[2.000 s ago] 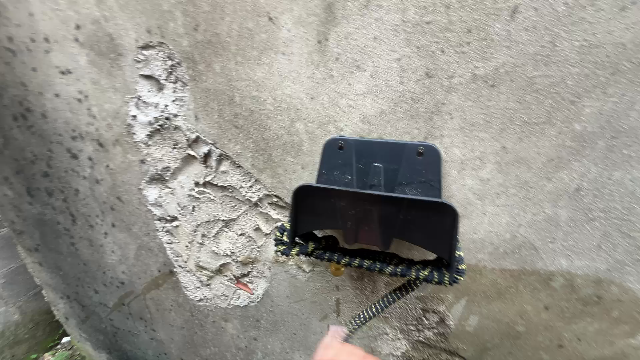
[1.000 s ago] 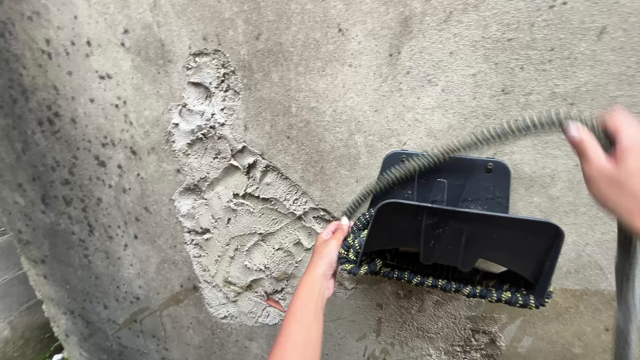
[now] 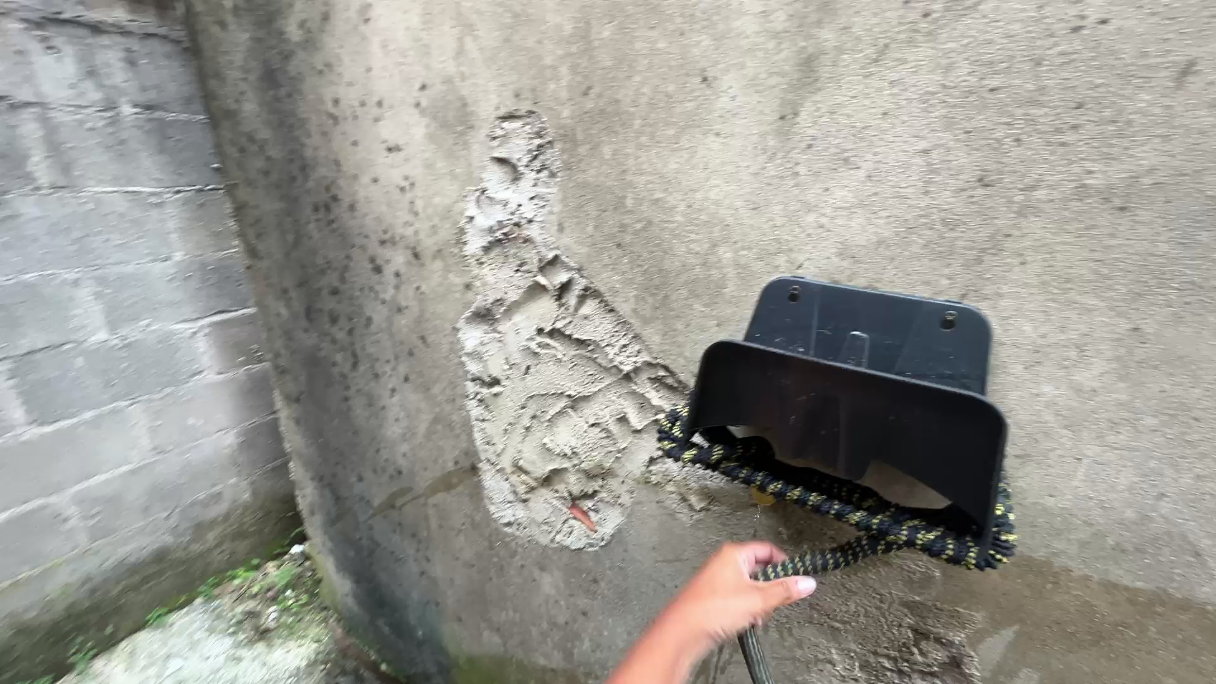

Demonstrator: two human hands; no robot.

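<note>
A black plastic hose holder [image 3: 845, 399] stands out from the concrete wall. Around its lower part runs a black and yellow fabric-covered hose [image 3: 826, 499]. My left hand [image 3: 736, 589], below the holder, grips a length of this hose between thumb and fingers, and a dark section hangs down beneath the hand. My right hand is out of view.
Rough mortar [image 3: 560, 408] forms an irregular patch on the concrete wall [image 3: 1092, 285], with a small orange-red piece [image 3: 582, 517] near its bottom. A grey block wall [image 3: 114, 313] meets it at the left, above ground with rubble and small green plants [image 3: 237, 579].
My right hand, which held a raised length of hose at the right a second ago, has left the view. My left hand is now below the holder instead of beside it. The view has swung left.
</note>
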